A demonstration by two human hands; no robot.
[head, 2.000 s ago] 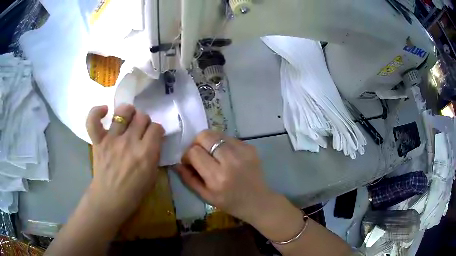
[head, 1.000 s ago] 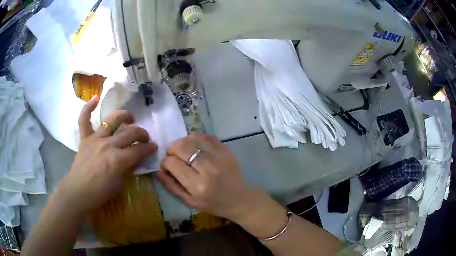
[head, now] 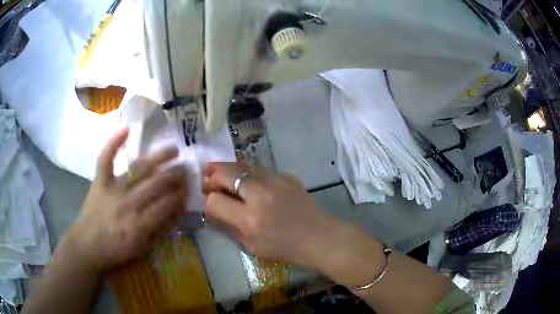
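Note:
The white garment panel (head: 49, 116) spreads left of the needle, and its near part runs under the presser foot (head: 190, 130). A white strip (head: 195, 184) runs from the foot toward me between my hands. My left hand (head: 132, 202) is blurred and lies with fingers spread on the cloth left of the strip. My right hand (head: 264, 211) pinches the cloth edge at the strip's right side, just in front of the foot. Its fingertips are partly hidden against the cloth.
The machine head (head: 368, 37) arches over the bed. A fanned strip bundle (head: 374, 135) lies right of the needle, with black snips (head: 445, 162) beside it. Layered white cloth (head: 21, 208) is at far left. A dark checked roll (head: 482, 228) and a white heap (head: 534, 202) are at right.
The view has shifted. My right hand has moved up closer to the presser foot with the cloth edge. My left hand stays on the cloth, its fingers changing position. The cloth in front of the foot looks narrower.

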